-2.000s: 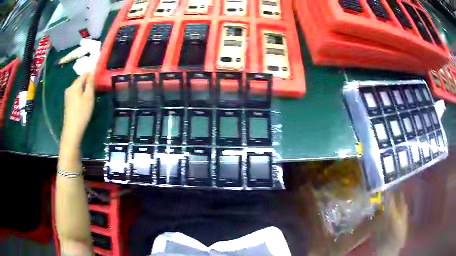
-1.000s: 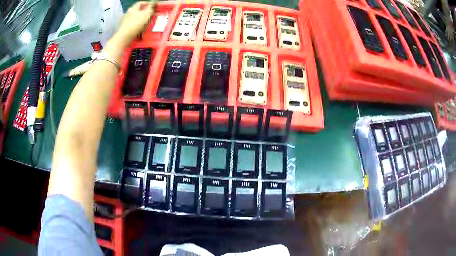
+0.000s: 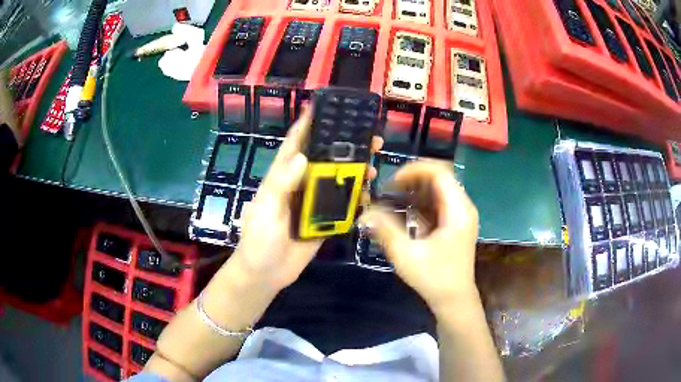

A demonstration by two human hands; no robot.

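My left hand (image 3: 272,216) holds a black keypad phone (image 3: 345,123) upright in front of me, keys at the top. A bright yellow frame (image 3: 312,201) surrounds its dark screen at the lower end. My right hand (image 3: 437,231) is beside the phone's lower right, blurred, fingers curled; whether it holds anything cannot be told. Behind both hands lies a clear lens sheet (image 3: 230,158) with rows of black-bordered lenses, partly hidden by the hands and phone.
A red foam tray (image 3: 200,88) with black phones and gold-beige housings lies behind. Stacked red trays (image 3: 538,97) stand at the right, above a lens stack (image 3: 616,216). Another red tray (image 3: 138,280) is below left. A cable and white tissue (image 3: 181,61) lie upper left.
My left hand has come back from the far left of the tray and now holds a phone with a yellow frame. My right hand has come into view beside it.
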